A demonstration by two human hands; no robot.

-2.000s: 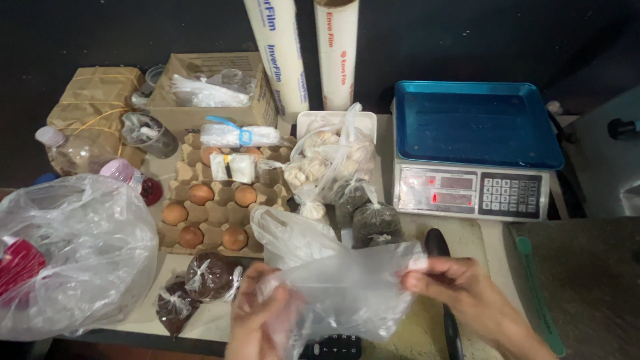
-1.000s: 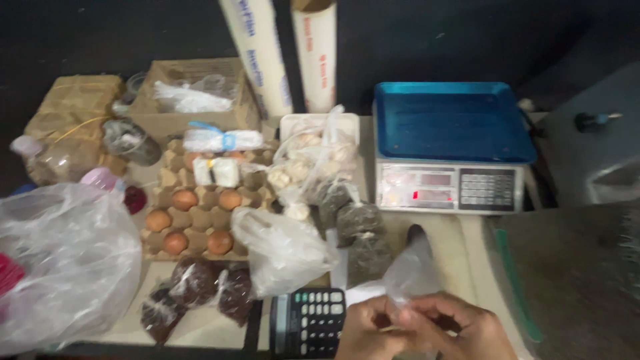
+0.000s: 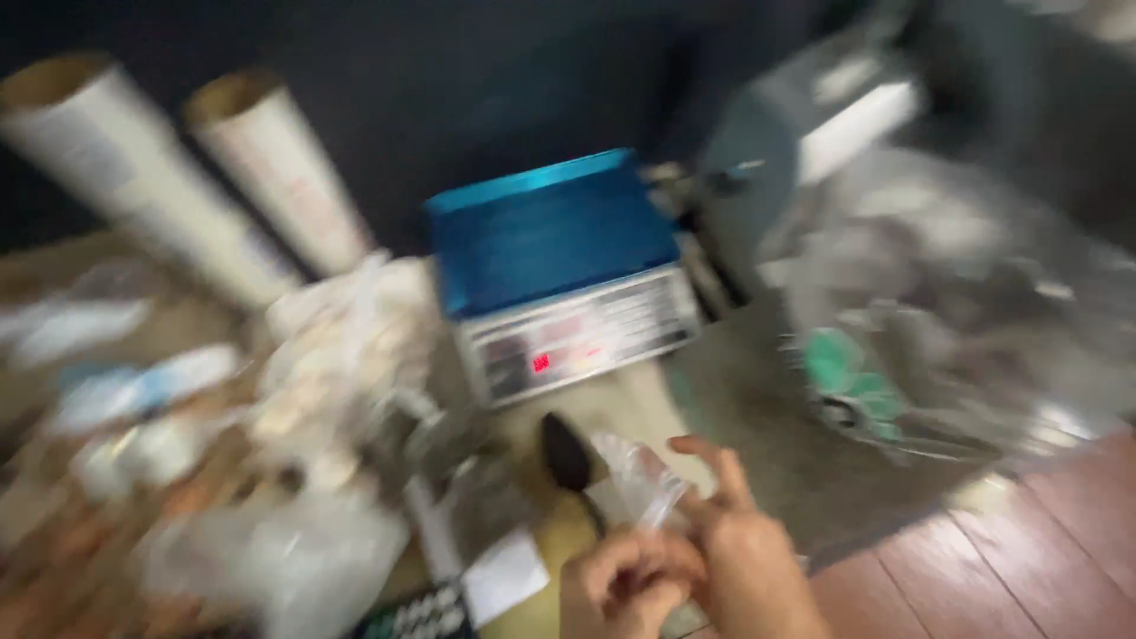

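Motion blurs the view. Near the bottom, my left hand (image 3: 632,577) pinches the gathered part of a clear plastic bag (image 3: 641,479). Close against it is my right hand (image 3: 741,532), its thumb side at the bag and a finger raised; whether it grips the plastic is unclear. Just left of the bag lies a black spoon-shaped utensil (image 3: 566,453). Beyond the hands stands a digital scale (image 3: 586,342) with a blue tray (image 3: 559,240) and a lit red display.
Film rolls (image 3: 275,169) stand at the back left. Bagged garlic (image 3: 333,390), a white plastic bag (image 3: 275,550), a calculator (image 3: 422,621) and white paper (image 3: 506,575) are on the left. A large clear bag (image 3: 967,293) with green items is on the right, above a tiled floor (image 3: 1003,559).
The clear bag was spread between both hands two seconds ago; now it is gathered, with the hands close together. The view has swung right.
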